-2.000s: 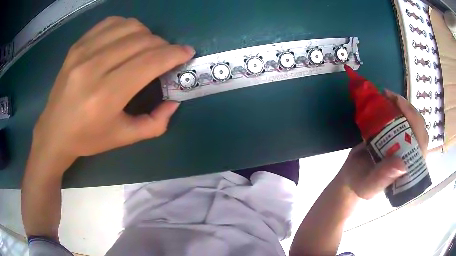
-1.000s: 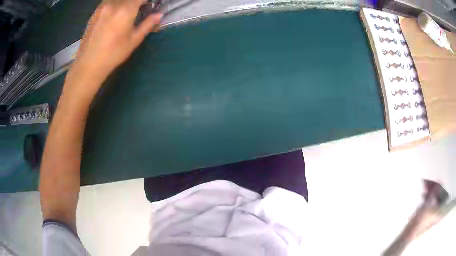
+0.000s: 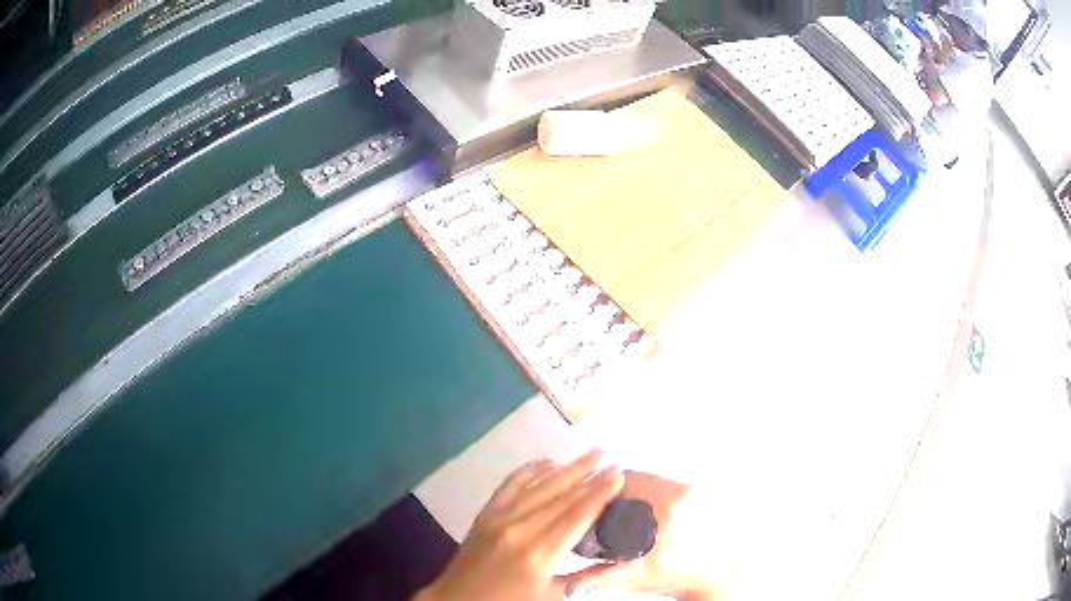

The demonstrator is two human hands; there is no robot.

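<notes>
My left hand (image 3: pixel 517 534) is at the bottom centre, fingers and thumb around a short dark round end (image 3: pixel 626 528), which looks like the base of the glue bottle. My right hand (image 3: pixel 675 534) is just right of it, washed out by glare, and also closes on the bottle. The red nozzle and label are hidden. Metal strips with round parts lie beyond the rail: one long strip (image 3: pixel 206 227), a shorter one (image 3: pixel 355 162) and a darker one (image 3: pixel 202 143).
A white panel with rows of small parts (image 3: pixel 529 288) lies beside brown cardboard (image 3: pixel 658 200), with a white bottle (image 3: pixel 576 133) on it. Behind are a metal box (image 3: pixel 529 100) with a vented white unit (image 3: pixel 576 41), and a blue stand (image 3: pixel 869 188). A curved rail (image 3: pixel 223 294) crosses the green bench.
The view has turned right. My left hand has come from the far rail to the bottom centre. My right hand was blurred at the lower right; both hands are now together at the bottle.
</notes>
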